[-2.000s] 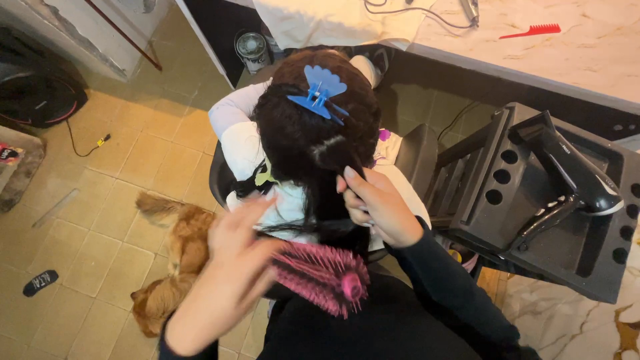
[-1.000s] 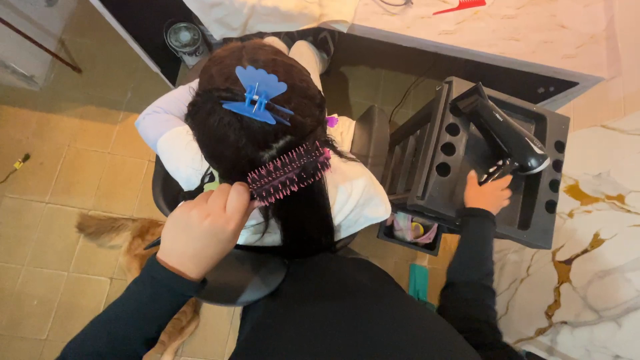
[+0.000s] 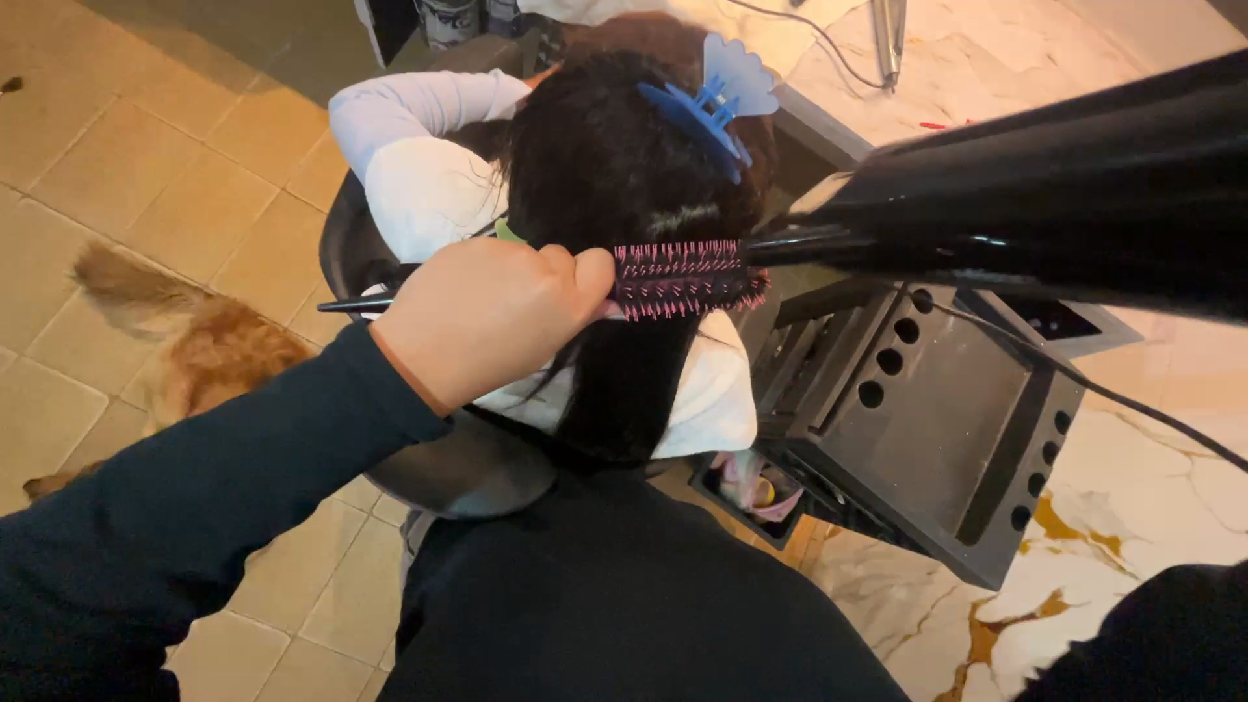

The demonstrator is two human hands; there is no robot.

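Observation:
My left hand [image 3: 497, 317] is closed around the handle of a round hairbrush [image 3: 687, 278] with pink bristles, its dark tail pointing left. The bristles lie against the dark hair [image 3: 624, 390] at the back of a seated person's head. A blue claw clip [image 3: 717, 102] holds hair up at the crown. From the right reaches a black hair dryer [image 3: 1024, 195], its nozzle close to the brush tip. My right hand is out of view; only a dark sleeve [image 3: 1150, 643] shows at the lower right. A white towel [image 3: 429, 200] covers the person's shoulders.
A black salon trolley [image 3: 946, 419] stands at the right, the dryer's cord crossing above it. A dog [image 3: 219, 351] with reddish fur is on the tiled floor at the left. The salon chair [image 3: 468, 468] is close before me. On the marble-look counter [image 3: 946, 83] lies a metal tool [image 3: 887, 44].
The hair dryer, on the trolley in the earlier frames, is now raised beside the brush. My right hand, at the dryer a second ago, has left the view. My left hand still holds the brush at the hair.

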